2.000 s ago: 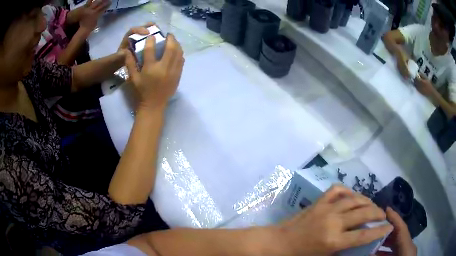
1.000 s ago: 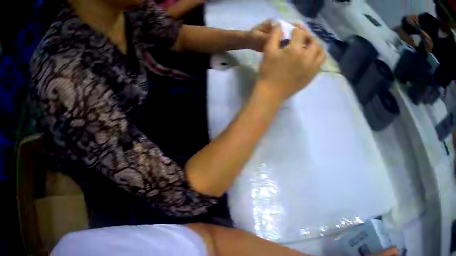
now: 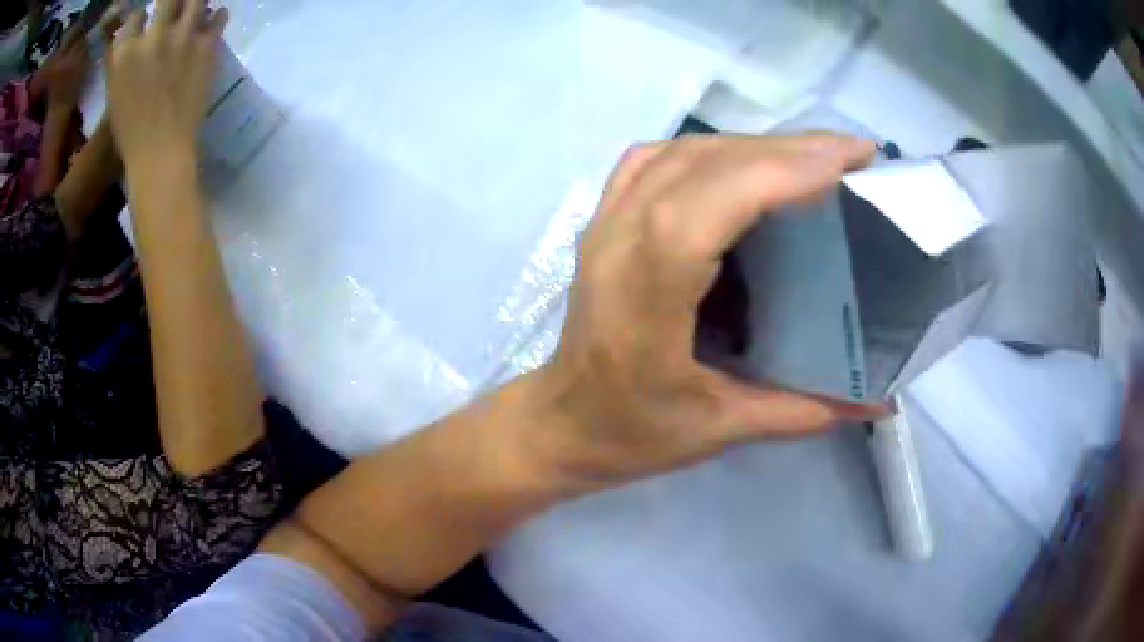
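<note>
My left hand (image 3: 677, 289) grips a light blue-grey retail carton (image 3: 803, 295) between thumb and fingers. The carton is tilted, with its open end towards the right. A large end flap (image 3: 1035, 245) and smaller white dust flaps (image 3: 928, 207) stick out; the inside I can see near the opening looks grey. A white stick-shaped item (image 3: 902, 483) lies just below the carton's open end. My right hand (image 3: 1104, 558) seems to be the blurred brownish shape cut off at the lower right edge; its fingers cannot be made out.
A white sheet (image 3: 414, 163) covers the bench, with shiny wrinkled plastic (image 3: 546, 282) along its edge. A neighbouring person's hand (image 3: 163, 75) is on a pale carton (image 3: 238, 119) at the upper left. A raised pale ledge (image 3: 1004, 75) curves along the upper right.
The view has swung back right and down. The carton, closely covered by both hands two seconds ago, is now held up in my left hand with its end flaps open. The white stick now shows.
</note>
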